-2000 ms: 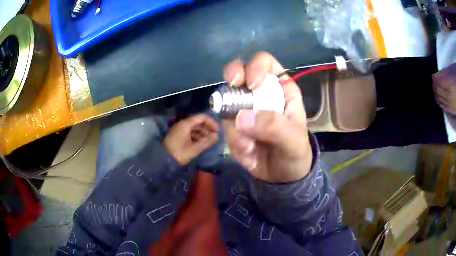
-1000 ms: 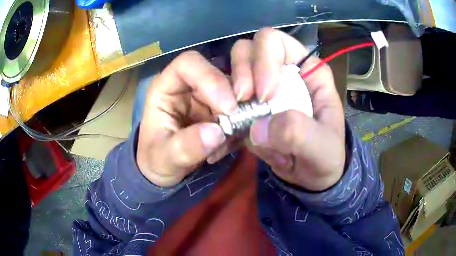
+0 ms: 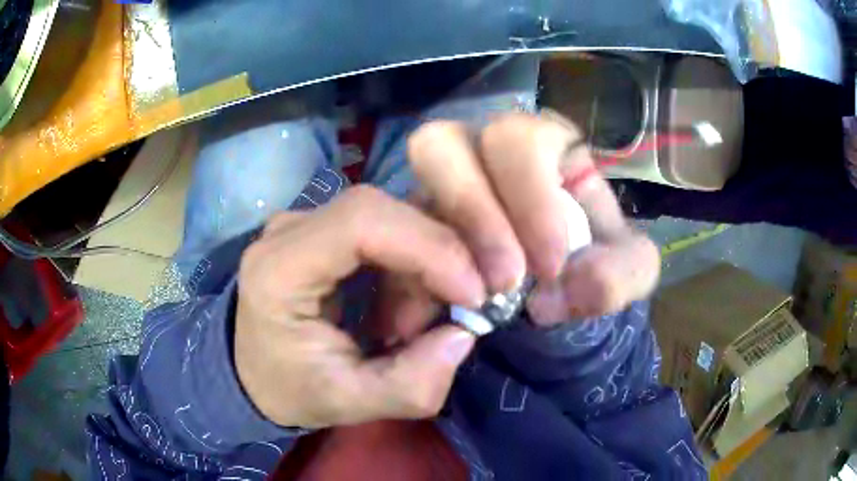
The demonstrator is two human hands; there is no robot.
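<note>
The screw-base housing (image 3: 575, 225) is held over my lap, its white cup to the right and mostly covered by fingers. Its silver threaded end (image 3: 506, 306) points down and left. My right hand (image 3: 545, 221) is closed around the housing and a little blurred. My left hand (image 3: 348, 310) pinches the tip of the threaded end between thumb and forefinger; whether a small pin is there is hidden. A red lead wire (image 3: 648, 147) runs right from the cup to a white connector plug (image 3: 707, 132), both blurred.
The bench edge with a dark green mat (image 3: 376, 38) and orange-yellow covering (image 3: 66, 122) crosses the top. A clear plastic bag (image 3: 719, 23) lies at upper right. A beige stool or chair (image 3: 700, 131) stands beyond my right hand. Cardboard boxes (image 3: 724, 319) stand lower right, a red object (image 3: 33, 305) left.
My left hand came up to the threaded end. Both hands and the housing then moved lower, and the threaded end now tilts down more. The view has shifted too.
</note>
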